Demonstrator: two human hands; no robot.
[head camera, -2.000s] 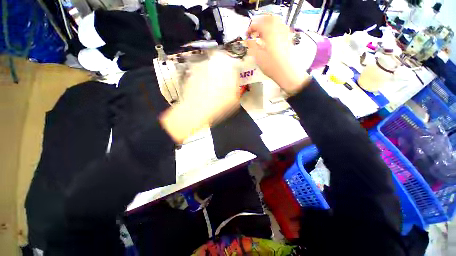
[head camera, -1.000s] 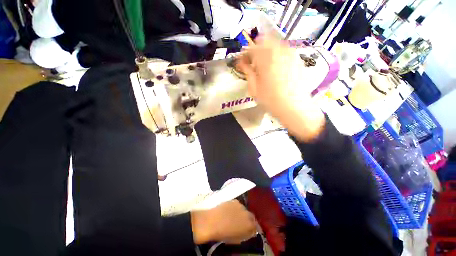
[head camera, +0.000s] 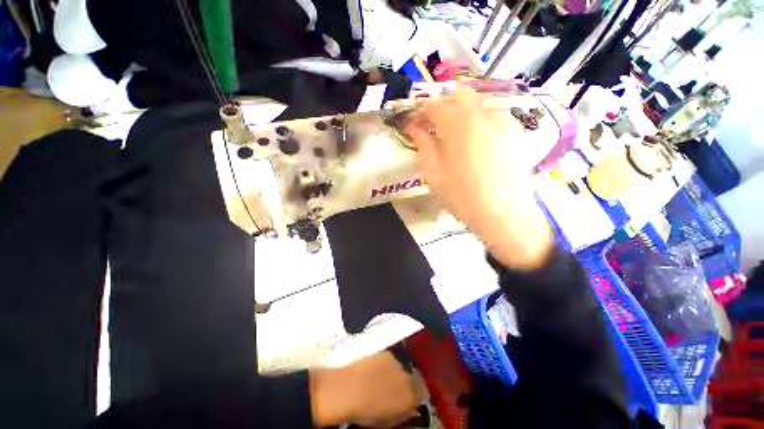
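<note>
The cream sewing machine head (head camera: 360, 159) with purple lettering stands across the middle. My right hand (head camera: 469, 159) is on top of it near a dark round part; its fingertips are blurred, and I cannot tell if they hold anything. My left hand (head camera: 367, 392) is low, at the table's near edge, with its fingers blurred over the dark area below. Black cut pieces (head camera: 381, 268) with a curved notch lie under the machine arm. A long black stack (head camera: 180, 268) lies to the left.
A blue basket (head camera: 479, 345) and a larger blue crate (head camera: 662, 356) stand at the right. A red crate (head camera: 437, 373) is below the table edge. A green post (head camera: 219, 46) rises behind the machine. White and black cloth (head camera: 80, 80) lies at the back left.
My left hand has come down from the machine head to the table's near edge. My right hand stays on top of the machine, slightly lower. The view has shifted.
</note>
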